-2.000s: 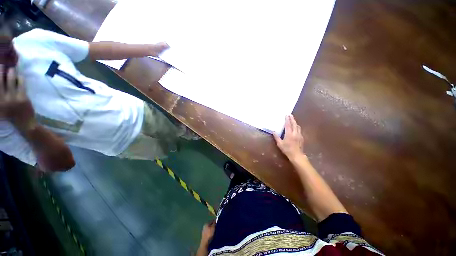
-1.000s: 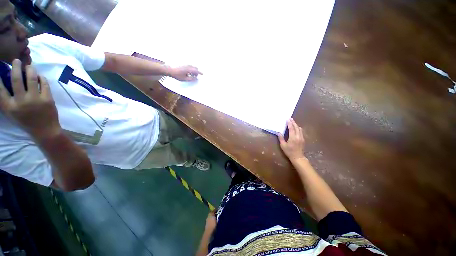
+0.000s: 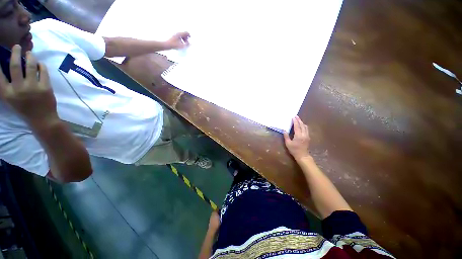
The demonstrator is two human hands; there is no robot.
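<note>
A large white sheet [image 3: 243, 55] lies flat on the brown table [image 3: 375, 167], with a notch in its near left edge and its top cut off by the picture. My right hand [image 3: 298, 137] is at the sheet's near right corner, with the corner between thumb and forefinger. My left hand [image 3: 215, 220] hangs low beside my body, small and partly hidden, and its fingers cannot be made out. A co-worker's hand [image 3: 178, 40] is over the left part of the sheet, by the notch.
The co-worker [image 3: 106, 106] stands at the table's left edge with the other hand at the ear, holding a dark object. Small white scraps [image 3: 446, 71] lie on the table at the far right. Yellow-and-black tape [image 3: 192, 187] marks the green floor.
The co-worker's hand moves right over the sheet, then back up and left; the notch shows again. My right hand stays at the corner, and my left hand stays low.
</note>
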